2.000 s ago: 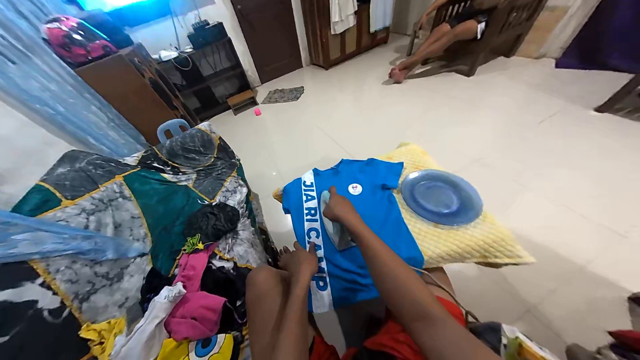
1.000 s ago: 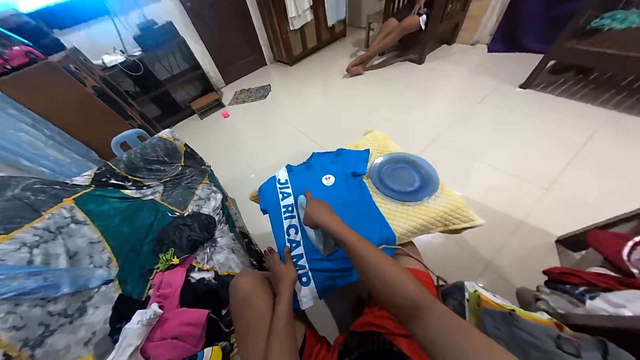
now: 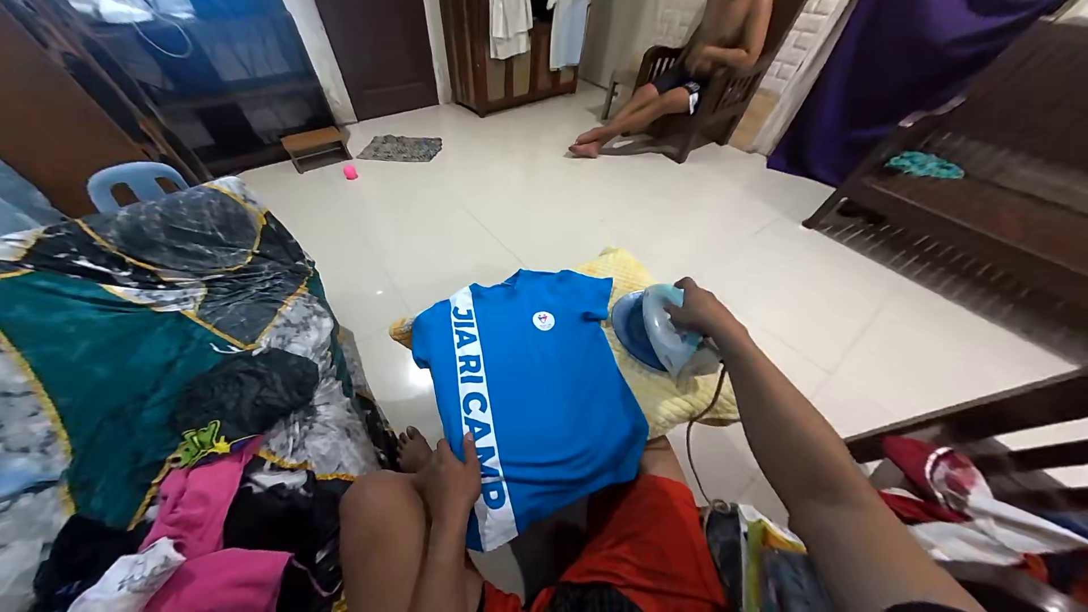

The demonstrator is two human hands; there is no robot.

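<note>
A blue T-shirt (image 3: 569,399) with a white lettered band and a small round badge lies spread over a yellow quilted pad (image 3: 680,399). My right hand (image 3: 704,308) grips the handle of a light blue electric iron (image 3: 670,327), right of the shirt. The iron is over the blue plate (image 3: 631,336) on the pad; whether they touch cannot be told. A cord hangs from the iron's rear. My left hand (image 3: 455,476) rests at the shirt's lower left edge, by the white band; whether its fingers pinch the cloth is unclear.
On the left, a patterned cover (image 3: 93,340) bears a black bundle (image 3: 246,391) and pink clothes (image 3: 212,578). More clothes (image 3: 943,501) lie at the lower right. A person (image 3: 680,93) sits in a wooden chair at the back. A wooden bench (image 3: 1003,204) stands on the right.
My right hand has moved the iron from the shirt's white band rightward to the plate. My left hand stays by the shirt's lower left edge.
</note>
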